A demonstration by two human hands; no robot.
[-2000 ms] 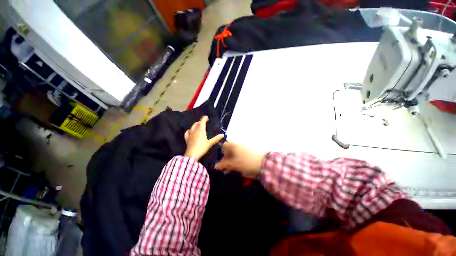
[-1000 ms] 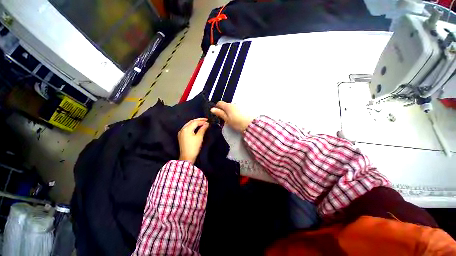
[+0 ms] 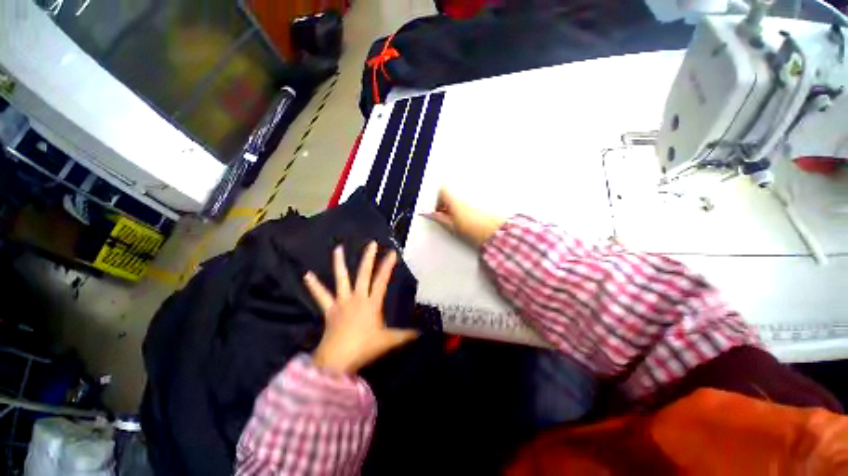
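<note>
The black garment [image 3: 251,316] lies in a large soft pile over the left end of the white machine table [image 3: 521,121] and hangs down its left side. My left hand [image 3: 358,311] is on top of it, palm down, with fingers spread, holding nothing. My right hand [image 3: 457,216] is just above the table to the right of the garment, apart from it, fingertips together. Thin pale thread lines [image 3: 400,221] show between the garment edge and my right fingertips; whether my fingers grip a thread is unclear.
Parallel black strips [image 3: 405,153] lie on the table's left end. A black bundle with an orange-red tie [image 3: 381,63] is behind it. The white sewing machine [image 3: 716,102] stands at the right. A yellow crate [image 3: 127,248] is on the floor at left.
My left hand has gone from pinching the garment edge to lying spread on the cloth. My right hand has let go of the garment edge and moved right over the table.
</note>
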